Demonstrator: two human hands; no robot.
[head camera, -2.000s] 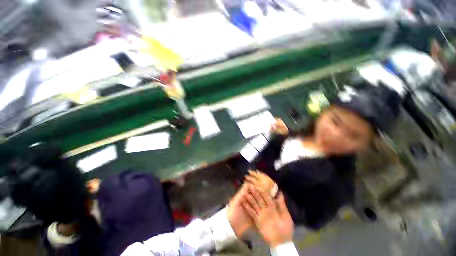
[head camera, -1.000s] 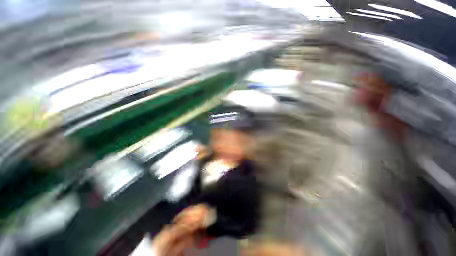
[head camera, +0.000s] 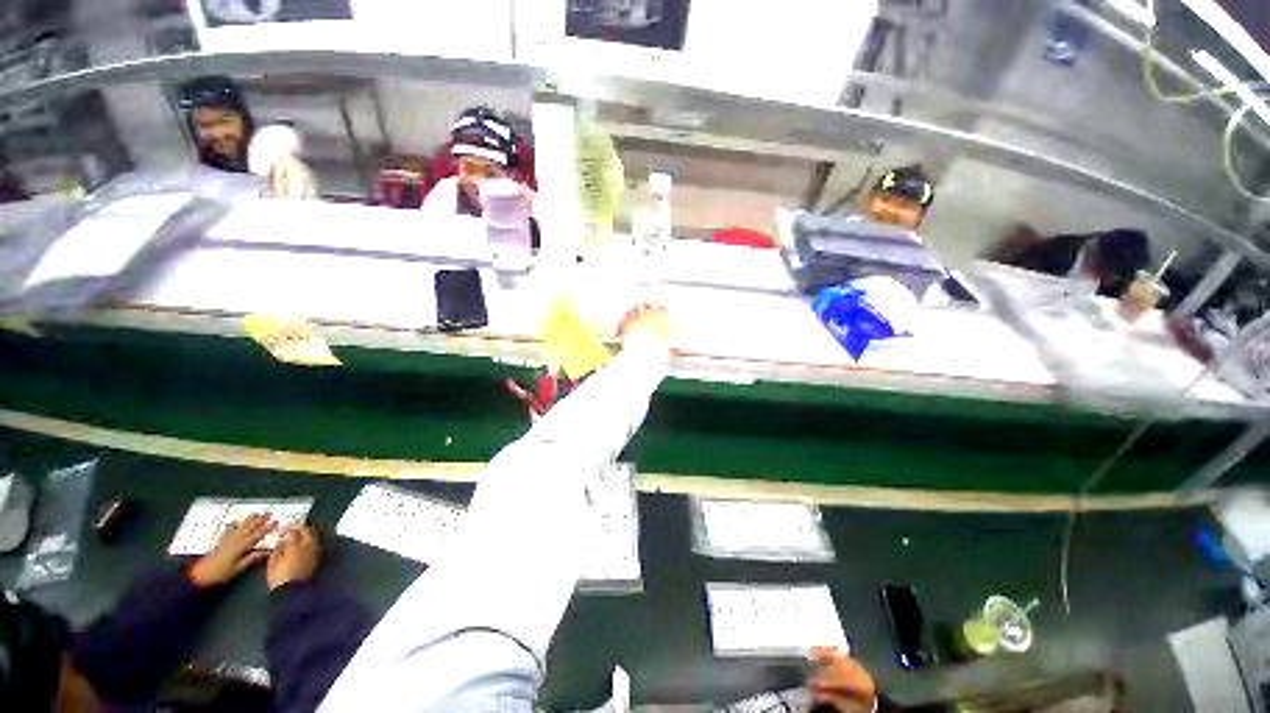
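My left arm, in a white sleeve, stretches up across the green bench from the lower middle. My left hand (head camera: 645,323) is small and blurred at the edge of the white upper shelf, beside a yellow sheet or cloth (head camera: 571,337) and below a clear bottle (head camera: 657,209). I cannot tell whether it holds anything. My right hand is not in view. White printed sheets lie on the green bench, one (head camera: 759,528) right of my sleeve and another (head camera: 774,619) below it. My sleeve partly covers other sheets.
A seated person's hands (head camera: 258,547) rest on a sheet at left; another person's hand (head camera: 841,681) is at bottom right. A phone (head camera: 905,624) and cup (head camera: 1006,624) stand right. On the shelf are a phone (head camera: 461,300) and blue packet (head camera: 854,319). People sit beyond it.
The view has swung from the bench's side and aisle to face the shelf. My hands were together low in front; now my left arm is stretched forward and my right hand is out of view.
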